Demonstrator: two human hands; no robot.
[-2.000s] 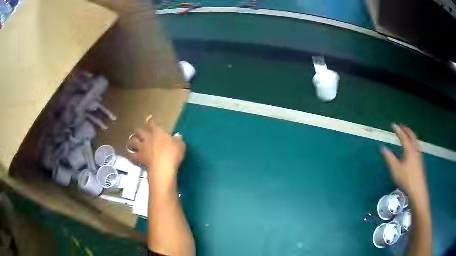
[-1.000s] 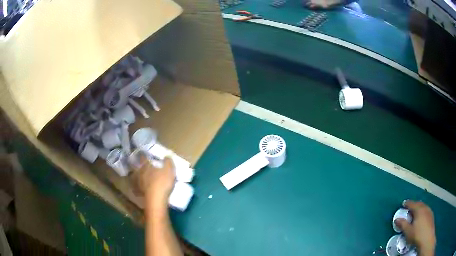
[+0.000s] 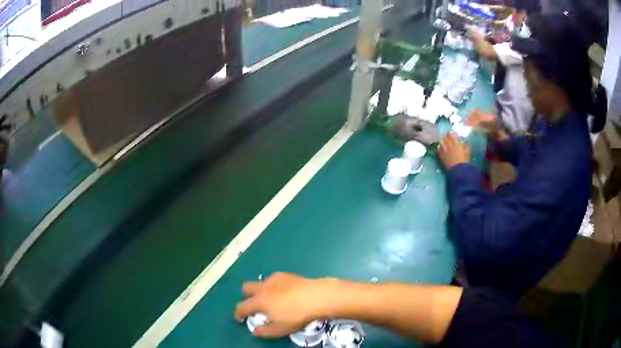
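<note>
My right hand comes in from the lower right, low over the green bench top. Its thumb and fingers are around a small white round motor unit, which is partly hidden by them. Two more motor units, a left one and a right one, stand beside and under the hand at the bottom edge, partly cut off or covered. My left hand is out of the picture. A white piece, cut off and blurred, lies on the dark green belt at the lower left.
The off-white edge strip runs between bench and belt. Two white cups, a near one and a far one, stand farther along the bench. A person in dark blue works at the right. A post stands beyond, near heaped white parts.
The view has swung right; the carton, the housing on the bench and my left hand have left the picture. My right hand is still at the motor unit cluster.
</note>
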